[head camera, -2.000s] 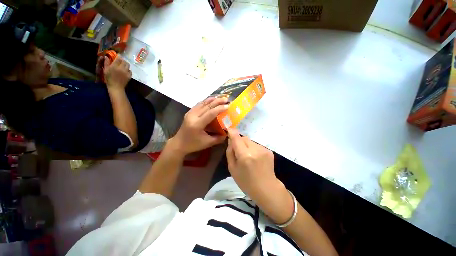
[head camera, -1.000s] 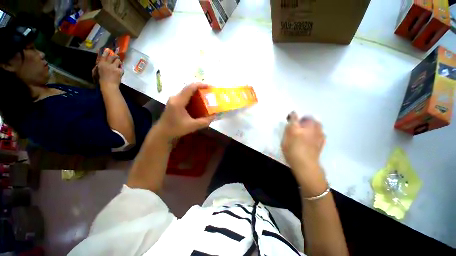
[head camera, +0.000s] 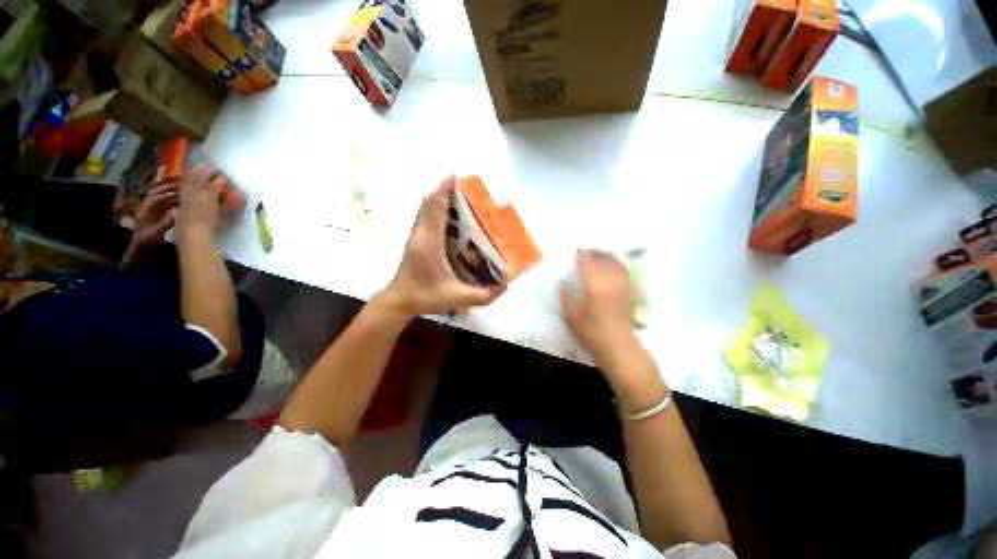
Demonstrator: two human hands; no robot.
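My left hand (head camera: 424,268) grips a retail box (head camera: 470,246) above the table's front edge. The box is tilted. Its orange end face and an orange flap standing out are turned up and to the right, and its pictured white face is partly hidden by my fingers. My right hand (head camera: 601,297) is blurred, low over the tabletop to the right of the box and apart from it. A pale yellowish strip, perhaps the utility knife (head camera: 637,286), shows just right of my right fingers. Whether my right hand holds anything cannot be told.
A brown carton (head camera: 569,60) stands at the back. Retail boxes stand at the back left, back right and right (head camera: 807,169). A yellow sheet (head camera: 776,355) with shiny bits lies front right. A person's hands (head camera: 186,202) work at the left, near a yellow-green knife (head camera: 264,226).
The view has shifted right. My left hand has turned the box, and an orange flap now stands out. My right hand left the box and moved right, then down toward the tabletop.
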